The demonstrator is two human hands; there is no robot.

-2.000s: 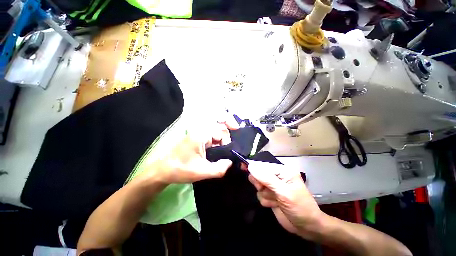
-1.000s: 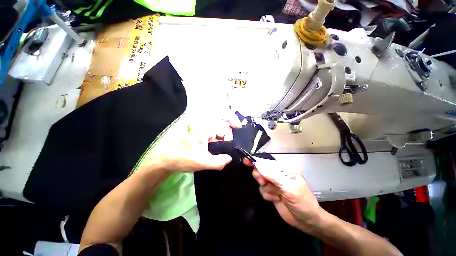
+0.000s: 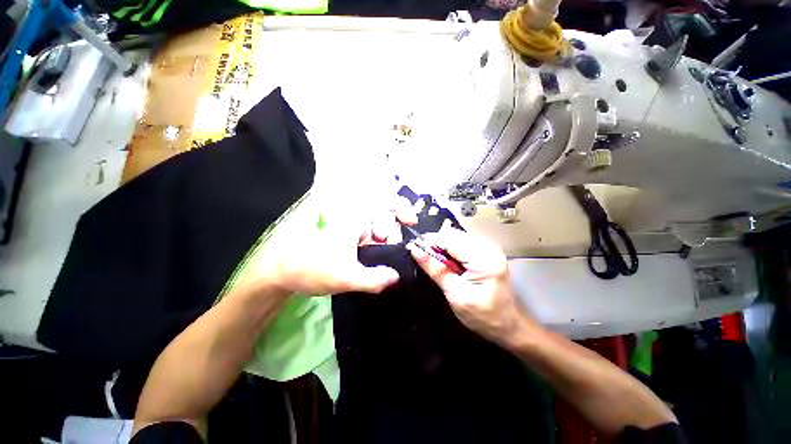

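A black and neon yellow-green garment panel (image 3: 182,225) lies across the white table and hangs over its front edge; the neon part glares white under the lamp. My left hand (image 3: 334,260) grips a folded black part of the panel between thumb and fingers, left of the machine needle. My right hand (image 3: 468,277) holds a small, thin, pointed tool with some red on it, probably snips (image 3: 438,252). Its tip is at the black cloth by my left fingertips. The exact contact point is too small to tell.
The off-white sewing machine head (image 3: 642,130) stands at the right. Black-handled shears (image 3: 611,247) lie under its arm. Brown cardboard with yellow printed tape (image 3: 186,104) edges the table at the left, beside a white box-like device (image 3: 65,95). Striped black and neon cloth (image 3: 152,10) lies behind.
My right hand has moved up and left, closer to my left fingers, and the tool now points further up on the cloth. My left hand has kept its grip.
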